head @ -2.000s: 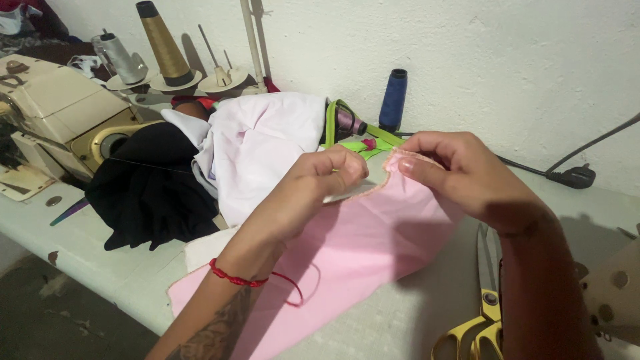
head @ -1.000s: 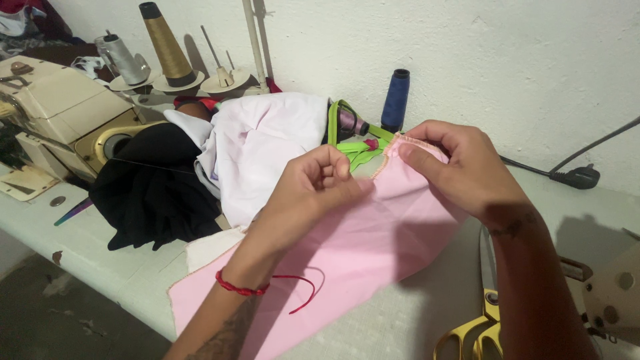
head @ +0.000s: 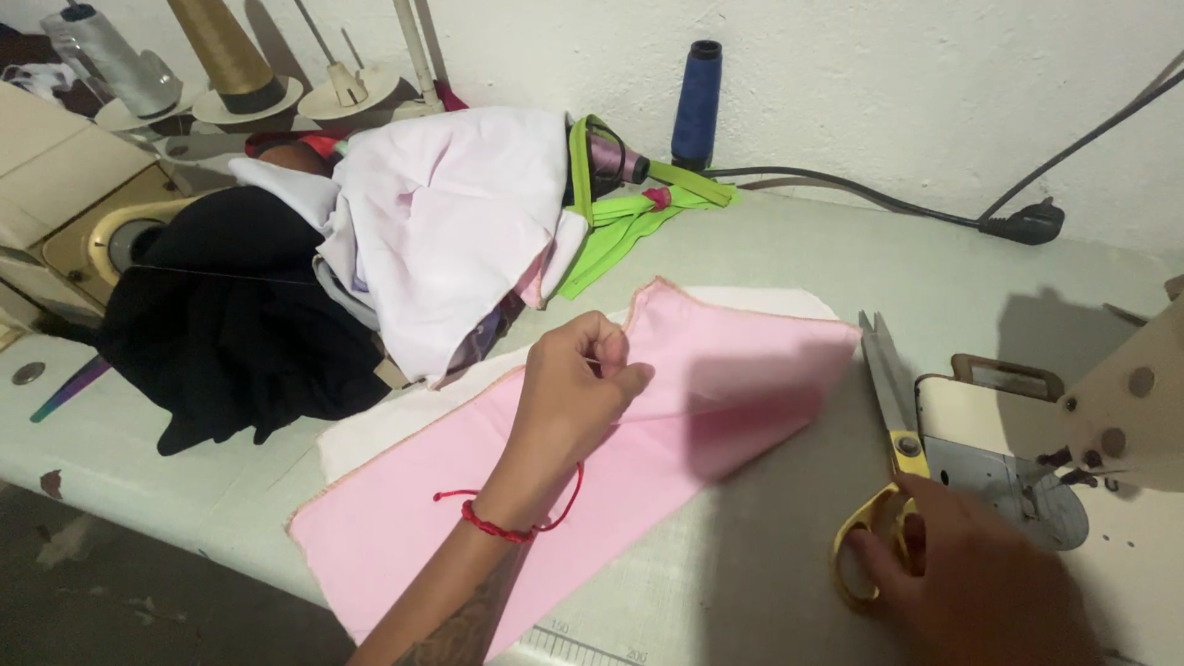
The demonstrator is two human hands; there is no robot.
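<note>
Pink fabric with an overlocked edge (head: 416, 518) lies over white fabric (head: 361, 444) on the table. Above the pink piece is my left hand (head: 583, 370), a red cord bracelet at its wrist, fingertips pinched together; whether something thin is between them cannot be told. My right hand (head: 962, 573), partly blurred, is at the yellow handles of the fabric scissors (head: 888, 398), with its thumb and fingers in the loops. The scissors lie right of the pink fabric, blades slightly apart and pointing away from me.
Black fabric (head: 240, 324) and a white fabric bundle (head: 453, 203) lie at left beside a sewing machine (head: 55, 176). Lime green fabric strips (head: 620, 240), a blue thread cone (head: 697, 106) and a black plug (head: 1027, 222) are along the wall. Another sewing machine (head: 1128, 398) stands at right.
My right hand has let go of the pink fabric's edge and moved down right to the scissors. The pink fabric now lies flatter on the table.
</note>
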